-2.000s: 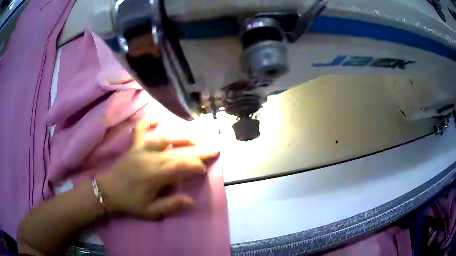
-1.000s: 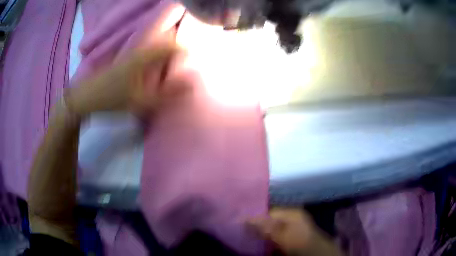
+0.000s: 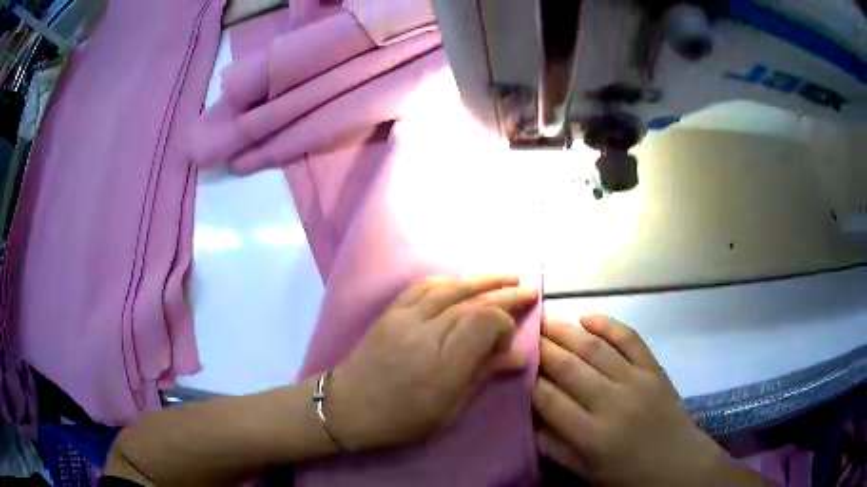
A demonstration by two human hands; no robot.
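A pink fabric panel (image 3: 356,252) runs from the glare under the machine head down past the table's front edge, its upper part folded and bunched. My left hand (image 3: 428,366), with a bracelet at the wrist, lies on the panel, its fingertips at the right edge. My right hand (image 3: 608,395) is at the same edge, a little lower and to the right, fingers against the cloth. The edge appears held between both hands' fingertips. The white sewing machine head (image 3: 608,57) stands above. Bright glare hides the cloth near the needle.
A stack of cut pink panels (image 3: 95,219) lies on the left of the table. The cream machine bed (image 3: 751,200) is to the right. A grey tape-like strip (image 3: 761,395) marks the curved front edge. A blue basket (image 3: 76,452) shows at bottom left.
My left hand has moved down and right from the bunched cloth to the panel's right edge. My right hand has come up from below the table edge to beside it. The view has shifted.
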